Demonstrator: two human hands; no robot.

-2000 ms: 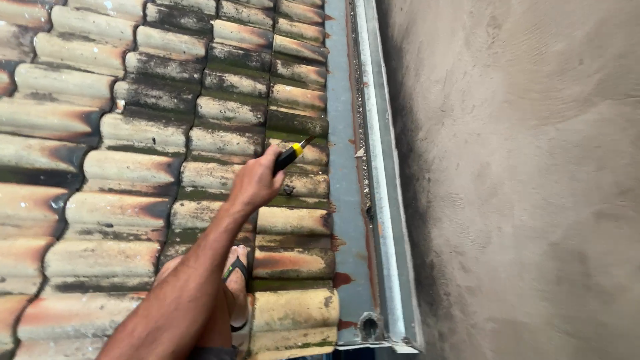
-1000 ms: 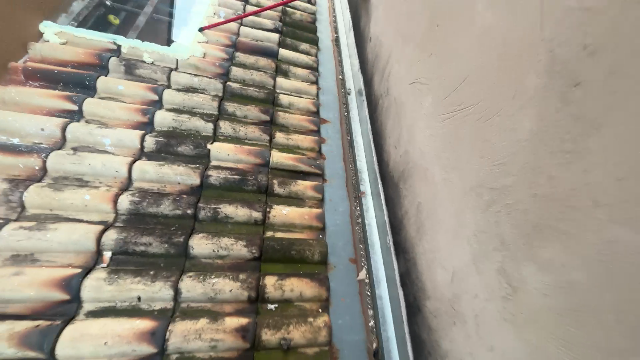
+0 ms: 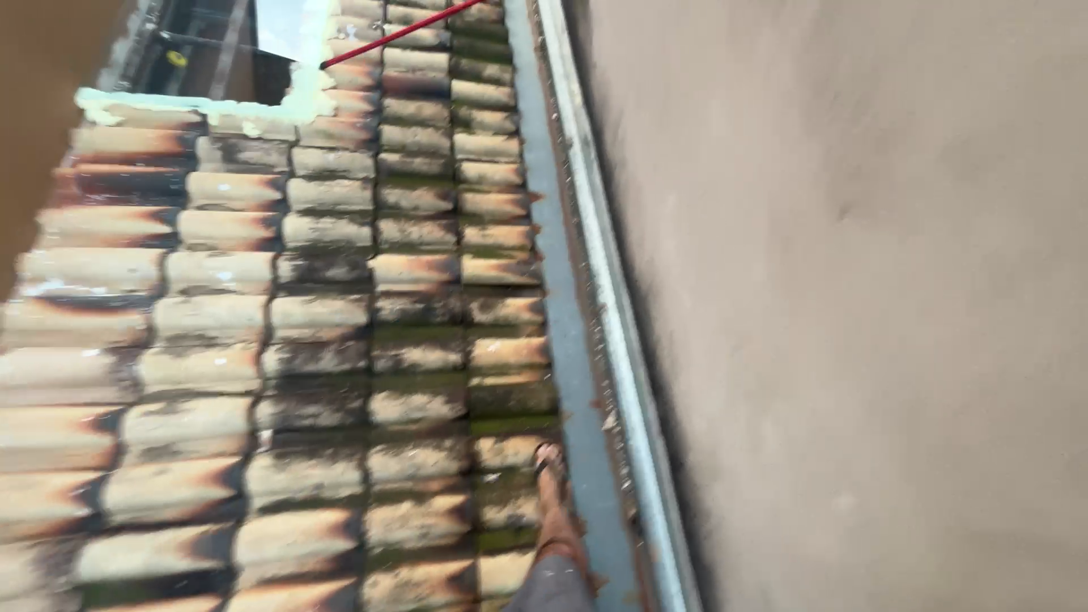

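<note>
Neither of my hands shows in the head view. My foot in a flip-flop (image 3: 551,459) rests at the right edge of the clay roof tiles (image 3: 416,408), beside the grey metal gutter (image 3: 571,340). The tiles are pale and orange, with dark stains and green moss. A thin red pole (image 3: 404,32) lies at the top, from the corner of a roof opening out of the frame.
A plastered wall (image 3: 850,297) rises along the right, past the gutter's raised metal edge (image 3: 608,280). Upper left, a framed opening (image 3: 212,106) has pale sealant around its rim. A blurred brown surface (image 3: 42,102) fills the far left corner.
Two seconds ago a hand held a yellow-and-black handled tool over the tiles; hand and tool are now out of view. The view has shifted up the roof, and the opening and red pole now show.
</note>
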